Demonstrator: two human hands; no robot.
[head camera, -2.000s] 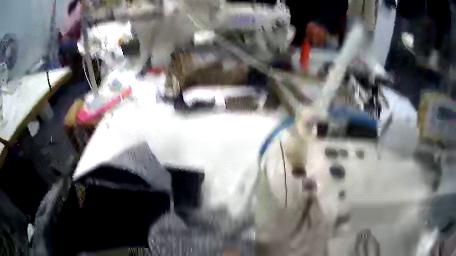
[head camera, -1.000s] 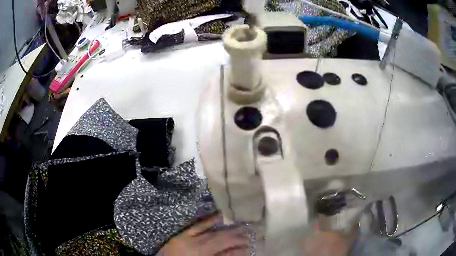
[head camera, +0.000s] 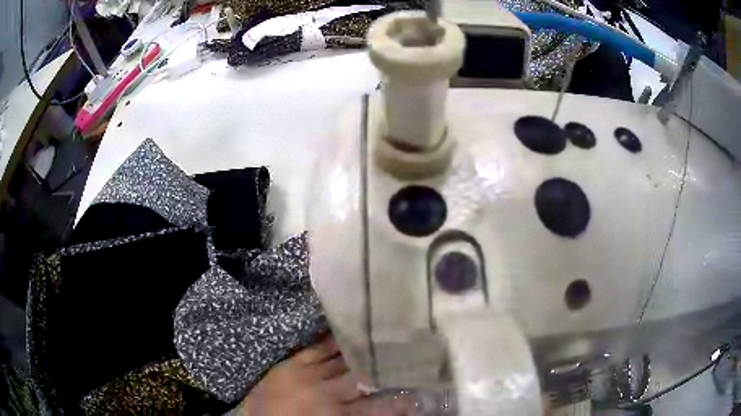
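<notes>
The garment lies left of the machine head (head camera: 341, 211): grey-silver speckled fabric (head camera: 244, 325), a black panel (head camera: 134, 301) and gold-black speckled fabric (head camera: 150, 386) at the bottom. A small black piece (head camera: 237, 203) sticks out towards the machine. My left hand (head camera: 301, 386) is at the bottom edge, over the lower right edge of the grey fabric, beside the machine head. It is cut off by the picture edge and its fingertips are partly hidden, so its grip cannot be told. My right hand is not in view. The needle area is hidden behind the head.
A cream control panel (head camera: 520, 28) with a dark screen stands behind the head. A blue tube (head camera: 581, 31) runs beside it. Cut speckled and white pieces (head camera: 313, 28) lie at the back of the white table (head camera: 187, 114). A pink-edged item (head camera: 118, 89) lies at the far left.
The blur has cleared and the view has moved in over the machine head. Since one second ago, the head looks larger and the garment sits slightly higher and further left. A blurred hand right of the lever has gone.
</notes>
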